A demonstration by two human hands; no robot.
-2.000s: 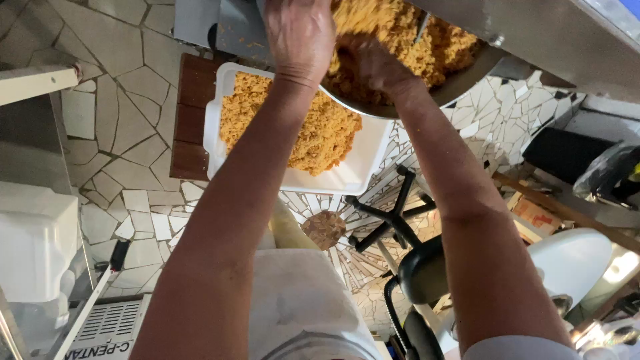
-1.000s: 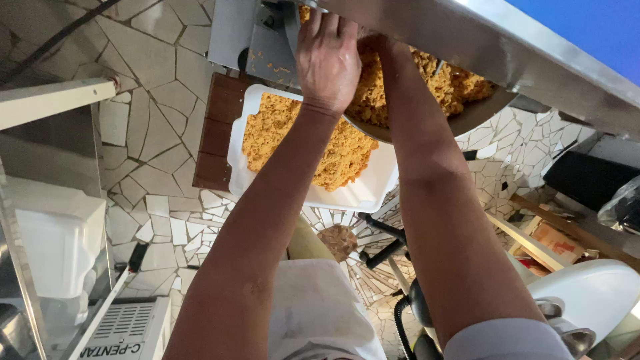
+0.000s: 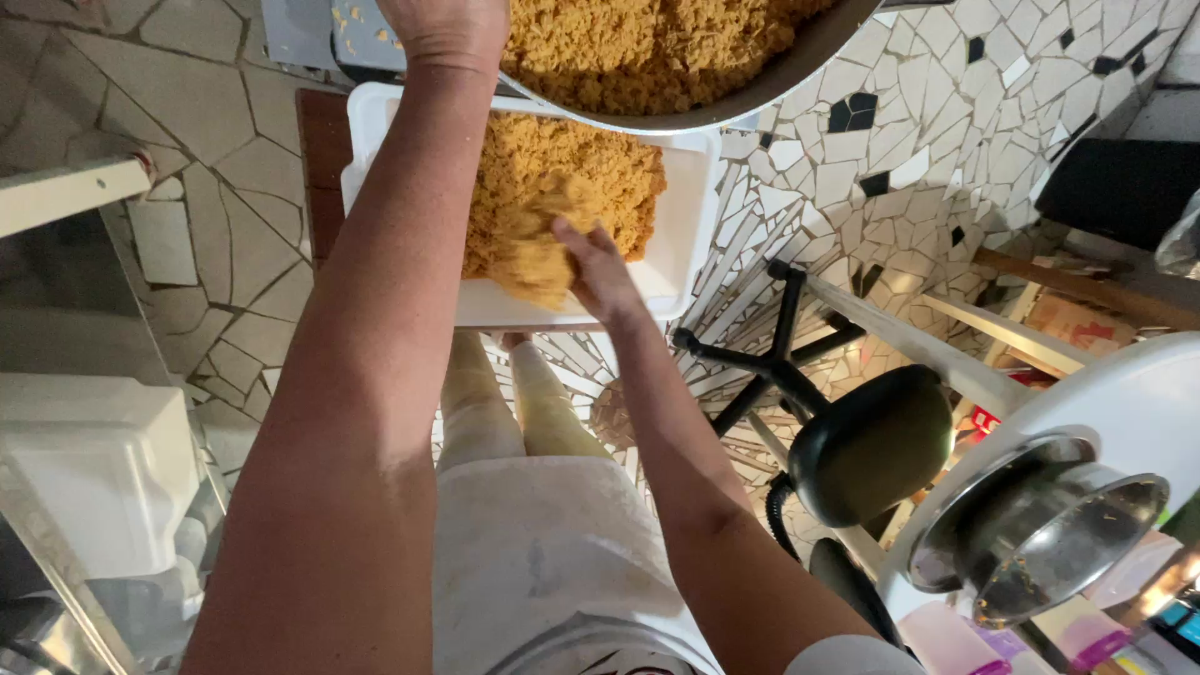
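A large metal pan (image 3: 712,114) full of orange, crumbly shredded food (image 3: 647,52) fills the top centre. My left hand (image 3: 459,28) is at the pan's left rim, its fingers cut off by the top edge, so its hold is unclear. Below the pan, a white plastic tray (image 3: 689,234) holds a heap of the same orange food (image 3: 619,169). My right hand (image 3: 600,272) is over the front part of the tray, blurred by motion, with a clump of the orange food (image 3: 534,258) at its fingers.
Under the tray is a reddish-brown board (image 3: 323,178). A grey surface (image 3: 305,33) with crumbs lies top left. A black wheeled chair (image 3: 872,445) stands at right, beside a white round table (image 3: 1144,412) with steel bowls (image 3: 1069,525). A white plastic container (image 3: 103,469) is at left.
My right hand has moved from inside the pan down to the tray, with orange food at its fingers. My left hand remains by the pan's left side. The view has shifted.
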